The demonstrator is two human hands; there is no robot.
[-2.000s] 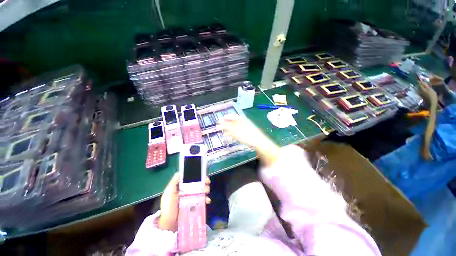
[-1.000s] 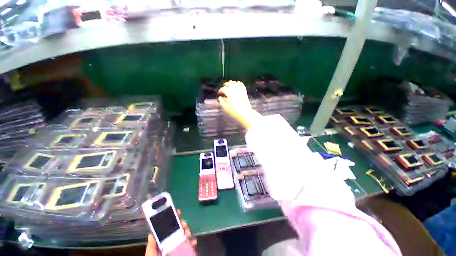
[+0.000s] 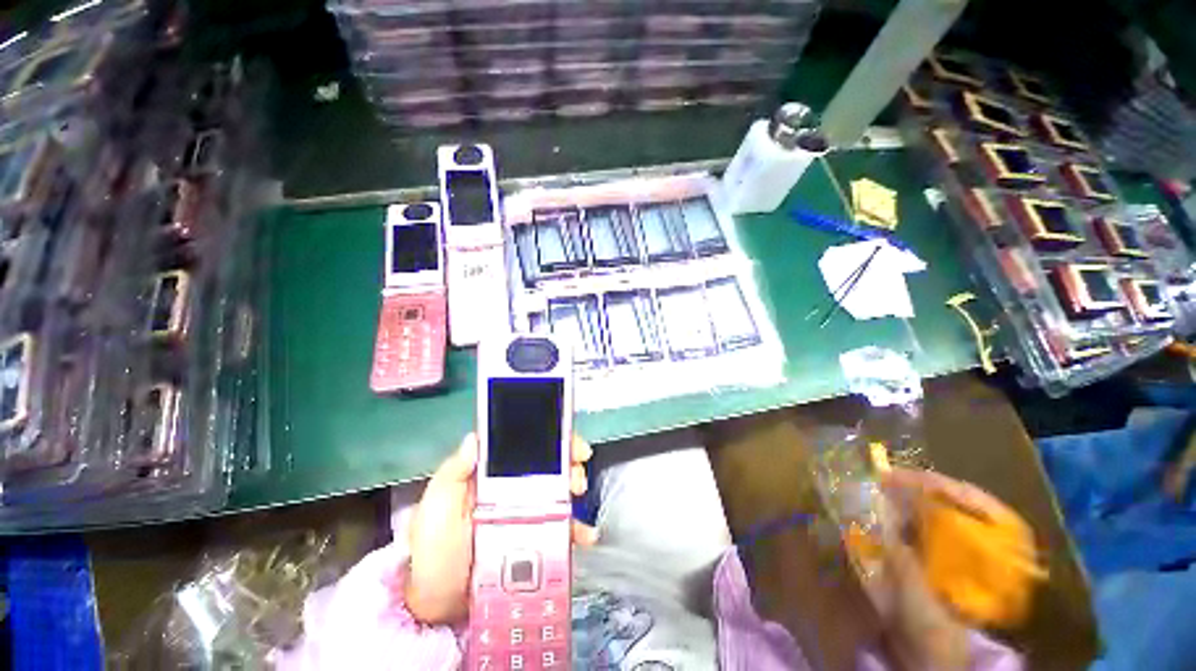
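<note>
My left hand (image 3: 443,544) holds an open pink flip phone (image 3: 525,426) upright, with a dark disc above its dark screen. Two more open phones stand side by side on the green mat, one with a red-pink keypad (image 3: 409,338) and one paler (image 3: 468,282). A white lens sheet (image 3: 643,278) with two rows of dark-framed windows lies right of them, partly behind the held phone. My right hand (image 3: 918,596) is low at the right over a brown box, blurred, by a bright orange thing (image 3: 977,551). I cannot tell whether it grips it.
Tray stacks stand left (image 3: 125,315), at the back (image 3: 577,59) and right (image 3: 1049,210). A white bottle (image 3: 770,164), yellow pad (image 3: 874,202), blue pen (image 3: 839,226) and white wipe (image 3: 868,278) lie near the post. The cardboard box (image 3: 774,485) is below the bench edge; blue fabric is at far right.
My right hand has moved from the back stack down to the box at the right. Since the oldest frame, one of three phones has left the mat. The view has tilted down.
</note>
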